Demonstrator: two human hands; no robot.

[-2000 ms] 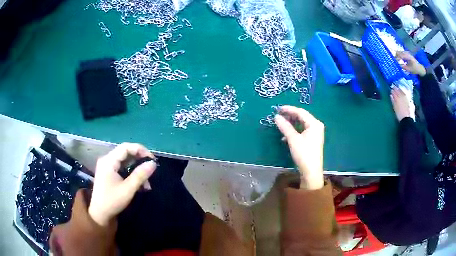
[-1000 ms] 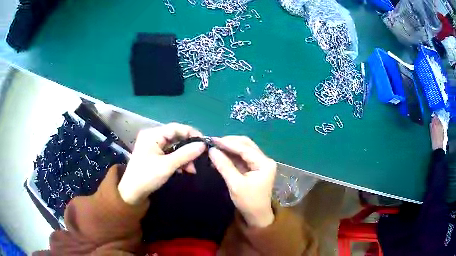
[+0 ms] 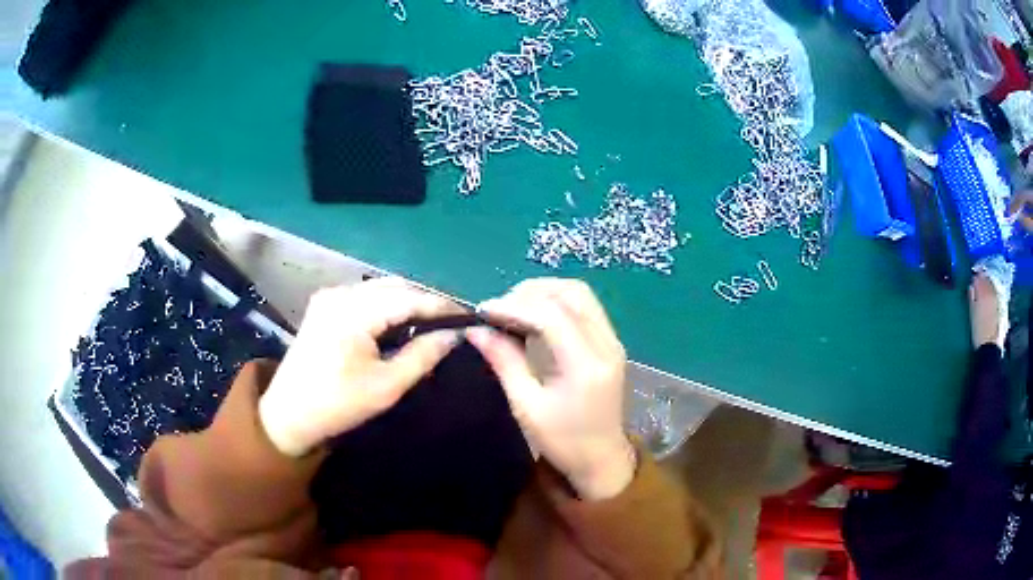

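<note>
My left hand (image 3: pixel 346 360) and my right hand (image 3: pixel 563 380) are bare and meet at the table's front edge, above my lap. Both pinch a short black strap piece (image 3: pixel 436 324) between thumbs and fingertips. Most of the strap is hidden by the fingers; whether a hook is on it I cannot tell. A square stack of black strap pieces (image 3: pixel 366 136) lies on the green table, with a pile of silver wire hooks (image 3: pixel 478 113) against its right side. A dense pile of small silver fittings (image 3: pixel 612 232) lies nearer the table edge.
A bin (image 3: pixel 68 397) of black straps with silver glints stands below at the left. A clear bag (image 3: pixel 782 57) spills hooks at the right. Beyond are a blue tray (image 3: pixel 870 181), a blue basket (image 3: pixel 972 187) and another person's arm (image 3: pixel 983 374). A red stool (image 3: pixel 804 527) stands below.
My right hand has moved from the loose hooks on the table to my left hand. Both now grip the strap, which shows as a longer black strip than a second ago.
</note>
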